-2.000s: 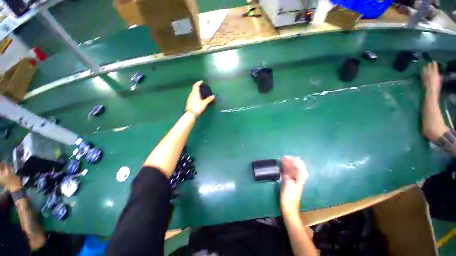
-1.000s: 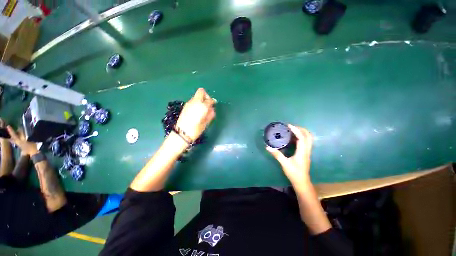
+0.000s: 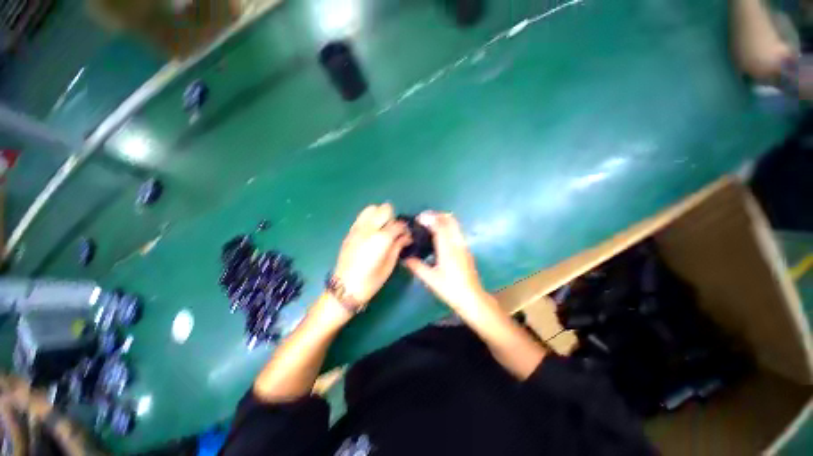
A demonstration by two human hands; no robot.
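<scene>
A black housing (image 3: pixel 417 239) is held between my two hands over the green belt, in front of my body. My right hand (image 3: pixel 443 252) grips it from the right side. My left hand (image 3: pixel 368 249) is on its left side with the fingers curled against it. Whether a small part is in my left fingers is hidden. A loose pile of small glossy black parts (image 3: pixel 260 283) lies to the left of my left hand. The view is blurred.
A cardboard carton (image 3: pixel 753 267) with black housings (image 3: pixel 646 325) is at the right. Another housing (image 3: pixel 343 70) stands farther up the belt. A white disc (image 3: pixel 182 326), clustered motor assemblies (image 3: pixel 111 356) and a grey box (image 3: pixel 55 338) are at left. Another person's arm (image 3: pixel 758 40) shows at upper right.
My left hand has come from beside the small-part pile to the housing. My right hand has moved left with the housing, and both hands now meet. The view has tilted and shifted right.
</scene>
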